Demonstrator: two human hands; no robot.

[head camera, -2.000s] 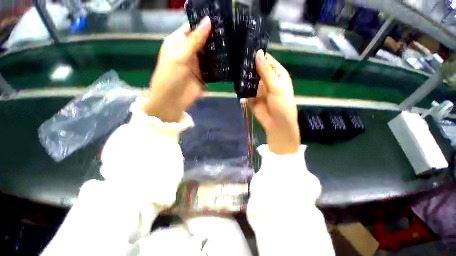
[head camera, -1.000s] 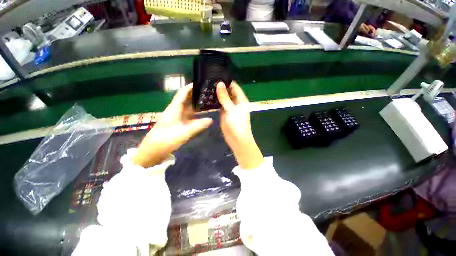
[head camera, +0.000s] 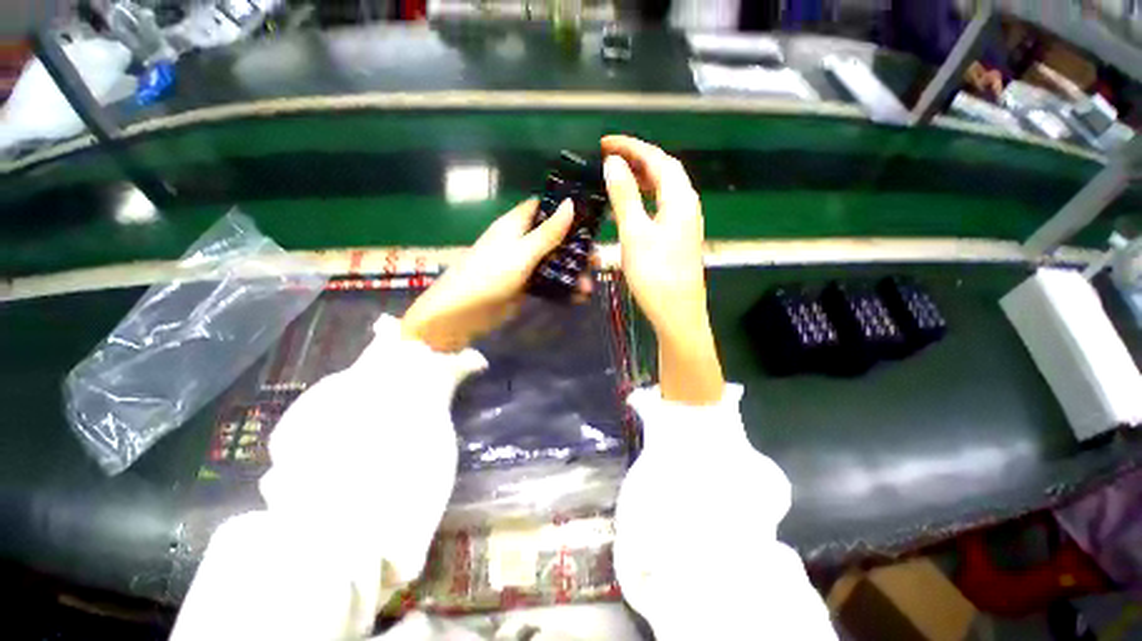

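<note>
A stack of black keypad panels (head camera: pixel 571 238) with white marks is held tilted above the back edge of the bench. My left hand (head camera: pixel 491 269) grips its lower left side, thumb on the front. My right hand (head camera: pixel 658 219) is at its upper right, with the fingertips at the top edge. Whether the right fingers grip it is hard to tell. A dark bagged pack (head camera: pixel 532 388) in clear plastic lies flat below my hands. Three panel stacks (head camera: pixel 852 328) stand side by side at right.
A clear poly bag (head camera: pixel 182 338) lies at left. The bench covering (head camera: pixel 520 564) with red lettering is under the pack. A white box (head camera: pixel 1075 354) lies far right. A green conveyor belt (head camera: pixel 363 213) runs behind. A brown carton (head camera: pixel 904 604) is below at right.
The two groups of panels held apart came together into one stack. Since then the stack has tilted, my left hand has closed on it, and my right hand has moved to its upper right.
</note>
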